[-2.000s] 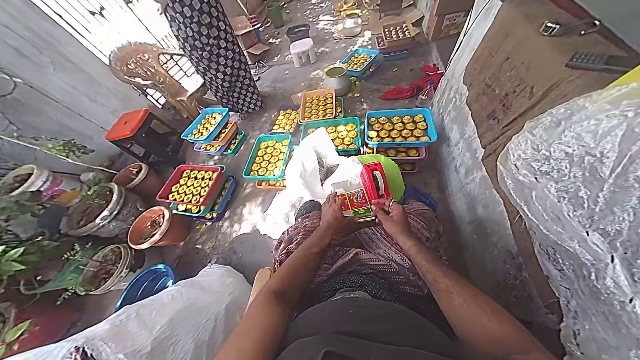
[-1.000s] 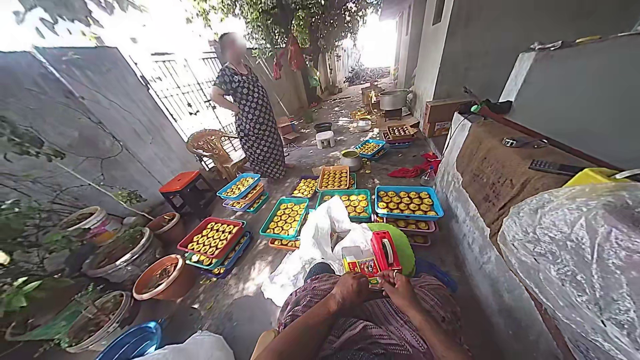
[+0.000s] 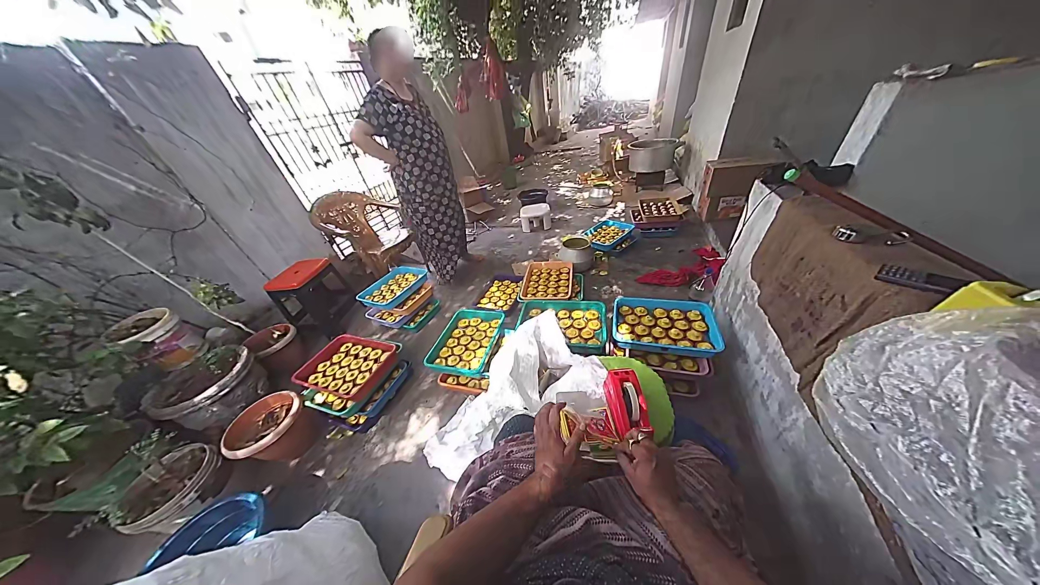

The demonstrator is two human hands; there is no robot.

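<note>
Over my lap, my left hand [image 3: 561, 447] grips the left side of a printed plastic packet [image 3: 591, 424] in red, yellow and green. My right hand [image 3: 646, 463] is at the lower edge of a red tape dispenser [image 3: 628, 406] holding a white roll, just right of the packet; its fingers are bent against the dispenser and packet corner. The dispenser lies against a bright green round object [image 3: 662, 398]. White plastic sheeting [image 3: 520, 366] spreads beyond my left hand. My fingertips are partly hidden, and small details are blurred.
Stacked trays of round yellow pieces, among them a blue tray [image 3: 715, 341] and a red tray [image 3: 305, 375], stand on the ground ahead. A person [image 3: 418, 162] stands by a plastic chair [image 3: 349, 219]. Flowerpots [image 3: 272, 422] line the left; a low wall [image 3: 764, 349] runs along the right.
The view has tilted up since the oldest frame, so more of the yard and the standing person shows. Both hands stay at the packet and the red dispenser.
</note>
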